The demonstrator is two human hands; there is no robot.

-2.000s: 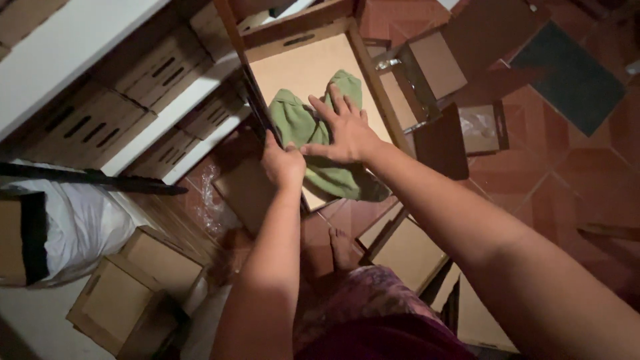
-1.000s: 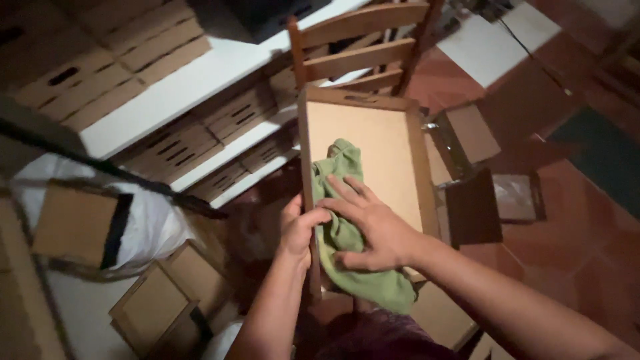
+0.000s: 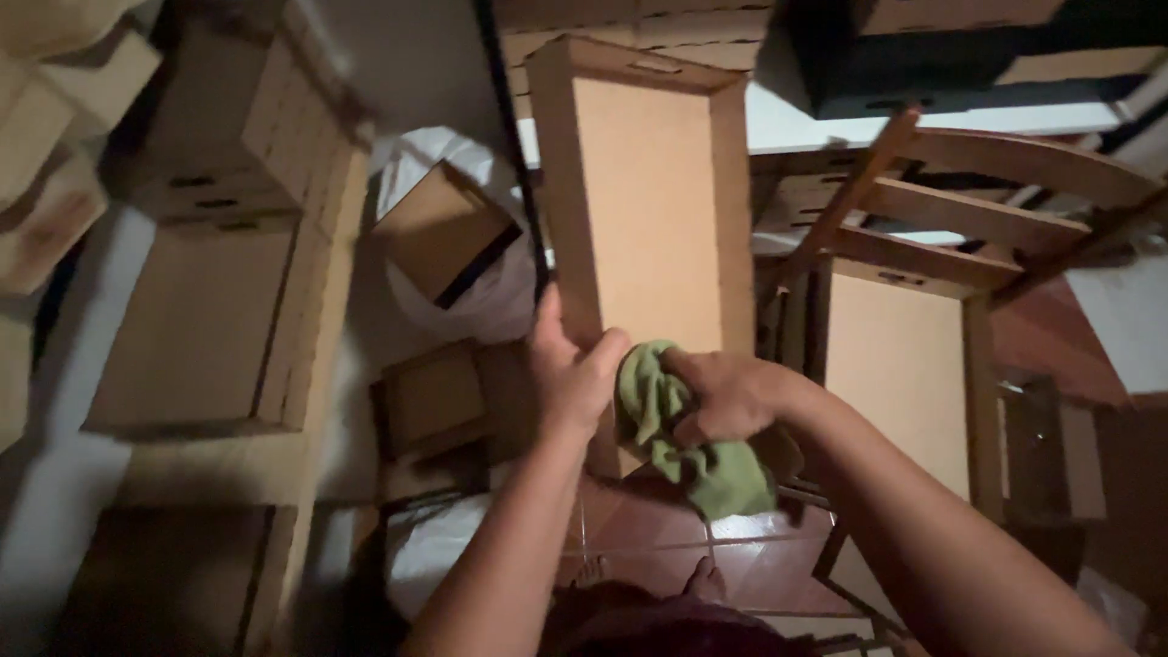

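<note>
A long, shallow wooden tray [image 3: 652, 210] with a slot handle at its far end is held up in front of me. My left hand [image 3: 577, 365] grips its left side wall, the thumb over the edge. Bunched in my right hand [image 3: 730, 397] is a green cloth [image 3: 662, 401], at the near end of the tray, with its lower part hanging past the tray's edge. The fingertips of my right hand are partly hidden in the cloth.
A similar tray [image 3: 899, 356] lies by a wooden chair [image 3: 976, 205] on the right. At left, several wooden boxes [image 3: 196, 319] stand on a board. A box [image 3: 447, 233] rests on a white plastic bag [image 3: 424, 151]. Tiled floor [image 3: 639, 520] shows below, with my bare feet.
The view has swung far to the left. The tray in my hands is now away from the chair, and another tray shows beside the chair. The cloth is more bunched under my right hand.
</note>
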